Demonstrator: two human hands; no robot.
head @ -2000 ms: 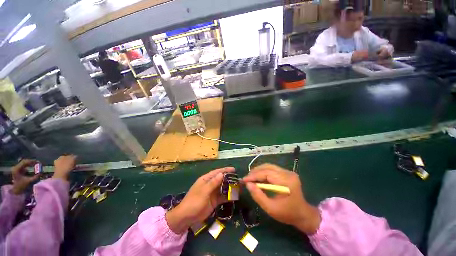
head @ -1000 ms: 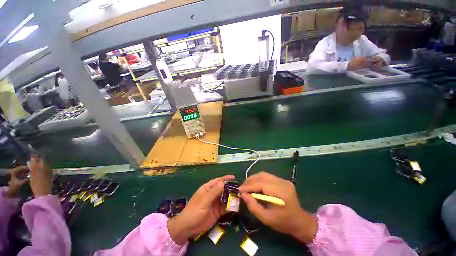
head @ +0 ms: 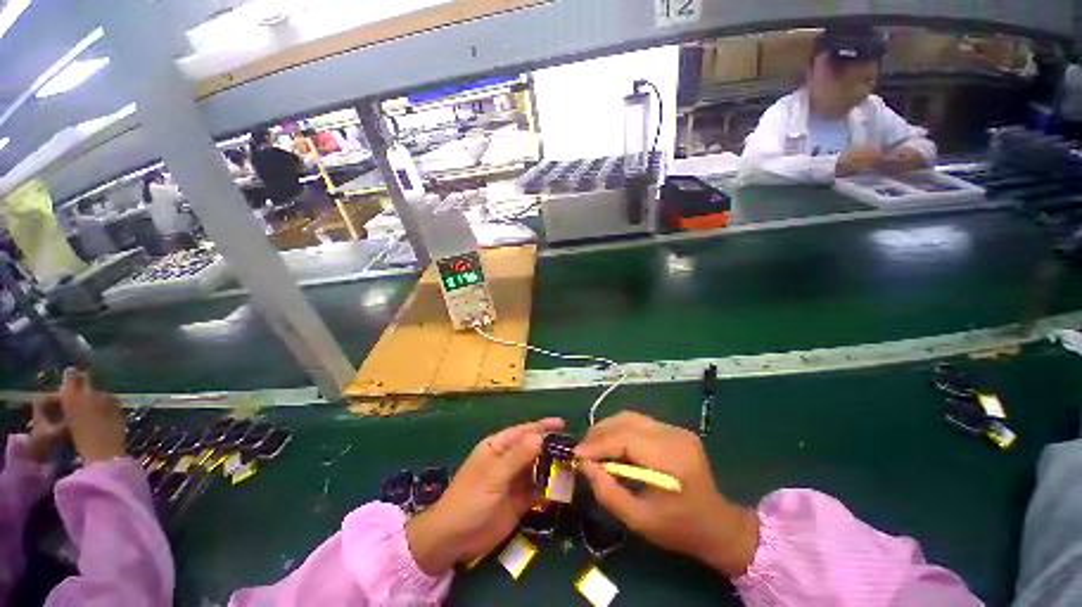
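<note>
My left hand (head: pixel 484 489) holds a black smartwatch unit (head: pixel 554 448) upright, its silver battery cell (head: pixel 560 480) with yellow edge hanging below. My right hand (head: pixel 656 480) holds a yellow-handled probe (head: pixel 642 475) like a pen, its tip at the unit; the exact contact is too small to tell. A thin white lead (head: pixel 603 397) runs to my right hand from the power supply (head: pixel 464 292), whose red and green digits are lit. Several more watch units lie under and beside my hands, partly hidden, with battery cells (head: pixel 596 585) showing.
A wooden board (head: pixel 457 356) lies under the supply. A black pen-like tool (head: pixel 708 398) lies by the white strip (head: pixel 783 363). More units (head: pixel 980 409) lie at right. Another worker's hands (head: pixel 89 415) are at left beside rows of units. A person in white (head: pixel 840 119) sits across the bench.
The held unit and both my hands stay nearly in place, slightly lower than two seconds ago. The supply's digits differ. The neighbouring worker's hands moved left and down.
</note>
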